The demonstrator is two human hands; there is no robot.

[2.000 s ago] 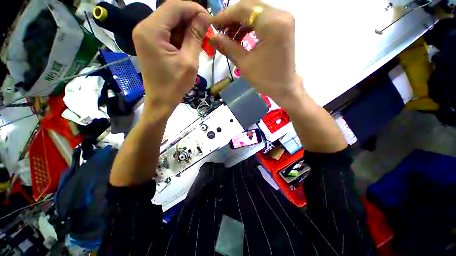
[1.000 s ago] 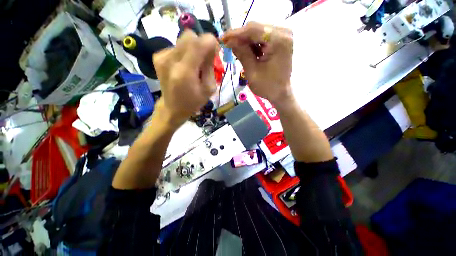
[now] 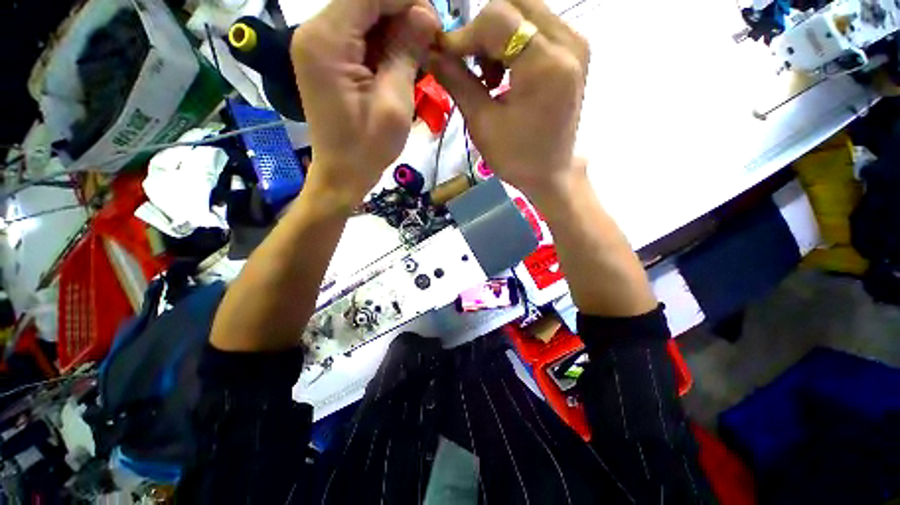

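Note:
My left hand (image 3: 360, 99) and my right hand (image 3: 523, 99) are raised above the sewing machine, fingertips pinched together and meeting at the top of the view. Nothing clear shows between the fingertips; any thread there is too thin to see. A ring is on my right hand. The white sewing machine head (image 3: 395, 296), with metal knobs and a dark grey motor end (image 3: 493, 227), lies below my hands. A black thread cone with a yellow core (image 3: 259, 54) is beside my left hand, partly hidden by it.
A blue perforated basket (image 3: 268, 158) stands behind the table at left. A lit phone (image 3: 487, 295) lies at the table's front edge, near the red tool drawer (image 3: 562, 385). A red basket (image 3: 87, 301) is at far left. Another machine (image 3: 824, 37) stands at upper right.
Both hands have risen in view and the left fingers have turned, with fingertips still close together. The view has shifted, so the magenta-cored cone behind my hands is no longer seen.

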